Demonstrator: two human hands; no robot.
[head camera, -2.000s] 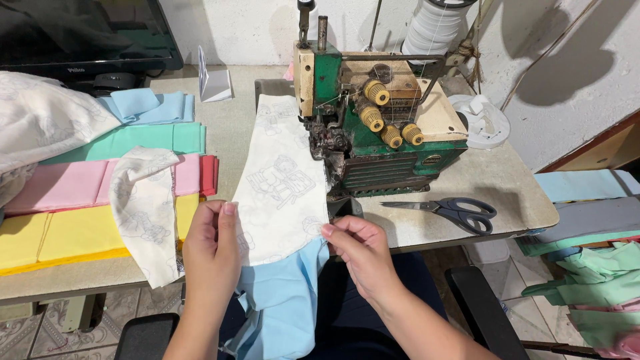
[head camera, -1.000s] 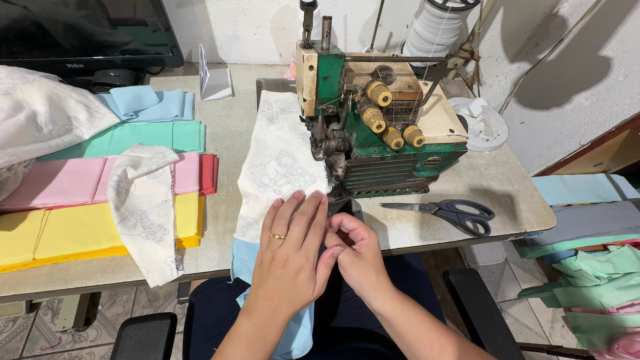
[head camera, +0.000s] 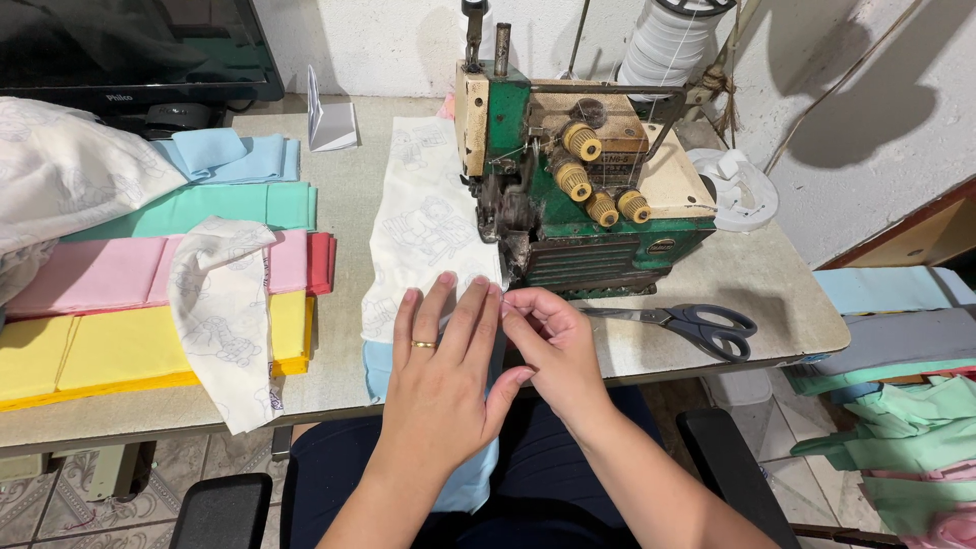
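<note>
White printed fabric (head camera: 427, 221) lies flat along the left side of a green and cream overlock sewing machine (head camera: 587, 191), its right edge by the presser foot. A light blue fabric piece (head camera: 377, 370) meets its near end and hangs over the table edge. My left hand (head camera: 446, 374) rests palm down across both fabrics, fingers slightly apart, pressing them without gripping. At the fabric's right edge, just in front of the presser foot, my right hand (head camera: 553, 343) pinches the edge between thumb and forefinger. Its other fingers are curled and partly hidden.
Scissors (head camera: 686, 324) lie on the table's right side. Folded coloured fabrics (head camera: 114, 343) and a loose printed piece (head camera: 221, 328) are at left, near a monitor (head camera: 137, 46). A white thread cone (head camera: 663, 53) stands behind the machine. More fabric (head camera: 900, 335) is piled at right.
My left hand has moved from the fabric's left edge to lie flat on top of it. My right hand has come nearer the presser foot. The fabric has shifted toward the machine's side.
</note>
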